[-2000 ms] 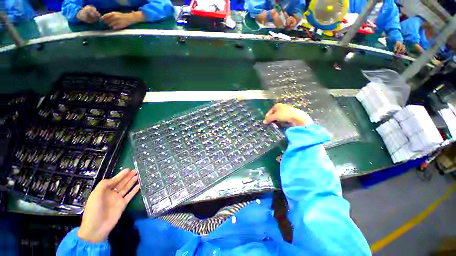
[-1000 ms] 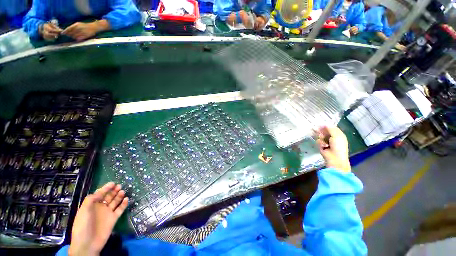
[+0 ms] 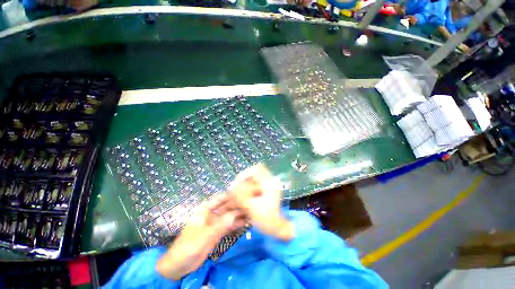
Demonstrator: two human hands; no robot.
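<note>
My left hand (image 3: 197, 231) and my right hand (image 3: 261, 197) meet over the near edge of the clear blister tray (image 3: 186, 152). Both are blurred. Their fingers touch, and whatever is between them is hidden or too blurred to tell. The clear tray lies at an angle on the green bench, with rows of small dark parts in its pockets. The right-hand clear tray (image 3: 344, 127) lies to its right, with gold specks towards its far half.
A black blister tray (image 3: 48, 147) with metal-and-black components is at left. A red object (image 3: 79, 271) is below it. A small loose piece (image 3: 299, 165) lies between the clear trays. White bundles (image 3: 437, 124) and a clear plastic bag (image 3: 415, 70) are at right. Blue sleeves (image 3: 429, 12) show opposite.
My right hand has left the right-hand clear tray and come to my left hand over the near clear tray. The right-hand tray, lifted and tilted a second ago, now lies on the bench.
</note>
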